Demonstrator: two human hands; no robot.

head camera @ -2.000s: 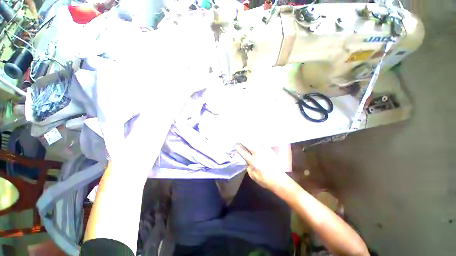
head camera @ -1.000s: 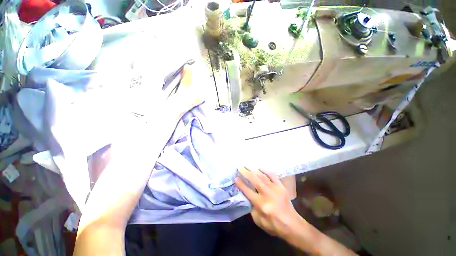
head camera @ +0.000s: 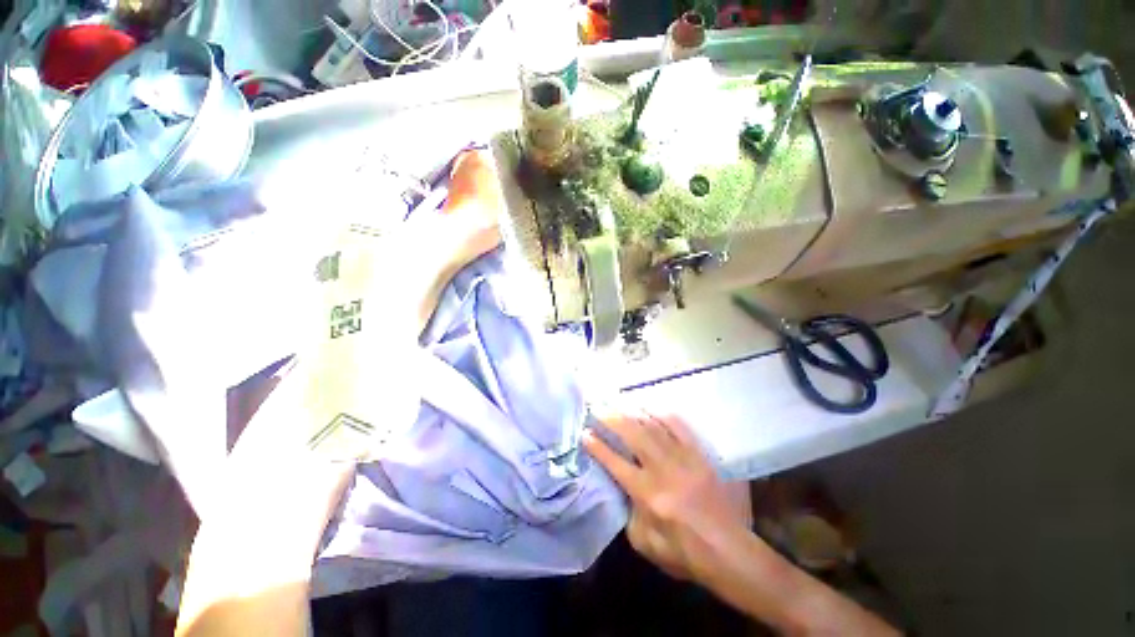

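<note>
A pale lavender-grey garment (head camera: 436, 479) lies bunched on the machine table and hangs over its front edge. The lockstitch sewing machine (head camera: 747, 187) stands behind it; the needle area is partly hidden by its head. My left arm reaches across the cloth, and my left hand (head camera: 467, 218) is left of the machine head, washed out by glare; its grip is unclear. My right hand (head camera: 672, 485) pinches the garment's right edge at the table's front. Black-handled scissors (head camera: 836, 363) lie right of the needle.
A round tub (head camera: 230, 131) of cloth pieces is at back left, near a red container (head camera: 87, 52). A tape measure (head camera: 1027, 292) hangs at the machine's right end. Thread spools (head camera: 685, 31) stand behind the machine. Dark printed marks show over my left forearm.
The view has moved closer to the machine and shifted. Glare has lessened, and printed marks on my left forearm are clearer. My right hand stays at the garment's edge; the scissors still lie on the table.
</note>
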